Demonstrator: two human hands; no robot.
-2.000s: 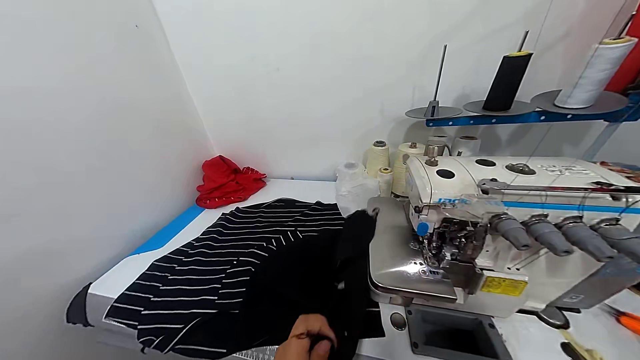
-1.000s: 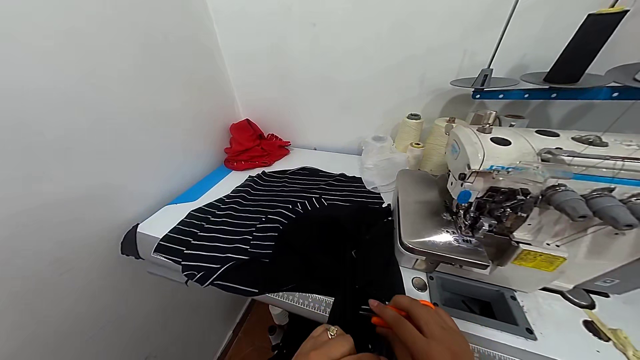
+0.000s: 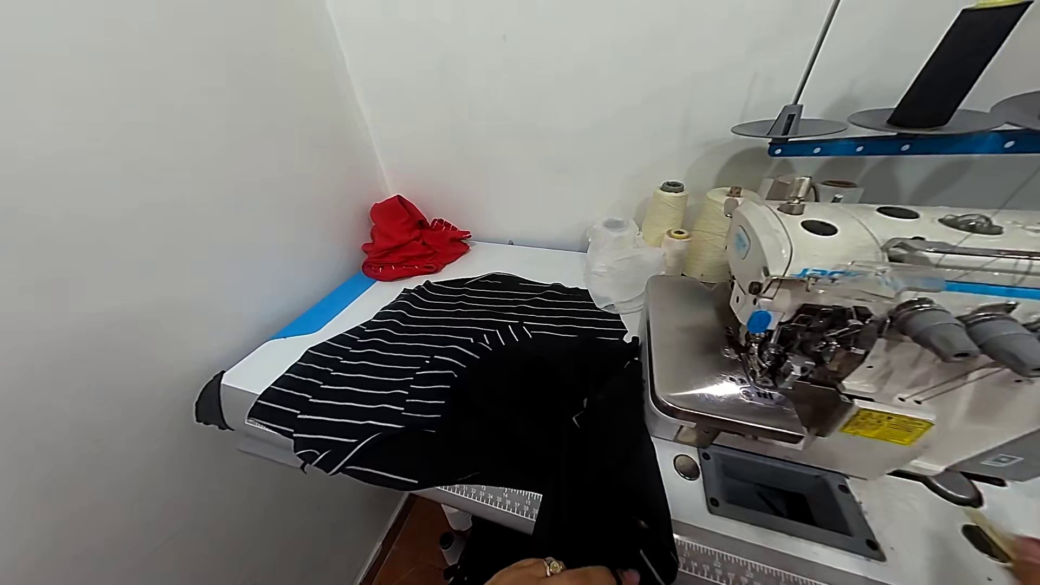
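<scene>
My left hand (image 3: 561,572), with a ring on one finger, is at the bottom edge and grips the hanging edge of a black fabric garment (image 3: 585,455). The garment has white-striped parts (image 3: 390,366) spread on the sewing table (image 3: 520,258), and its plain black part drapes over the front edge. At the far right edge my right hand (image 3: 1025,559) shows only in part and blurred, close to a thin pale tool whose kind I cannot tell. An overlock sewing machine (image 3: 877,325) stands right of the garment, its metal plate (image 3: 707,357) beside the cloth.
Red fabric (image 3: 410,240) lies bunched at the table's back left corner. Cream thread cones (image 3: 665,213) and a white plastic bag (image 3: 621,264) stand behind the machine plate. A thread stand (image 3: 902,146) holds a black cone (image 3: 959,65). A measuring tape (image 3: 504,499) runs along the front edge.
My right hand has moved from the black cloth, where it held an orange-handled tool, to the far right edge. My left hand remains at the cloth's lower edge.
</scene>
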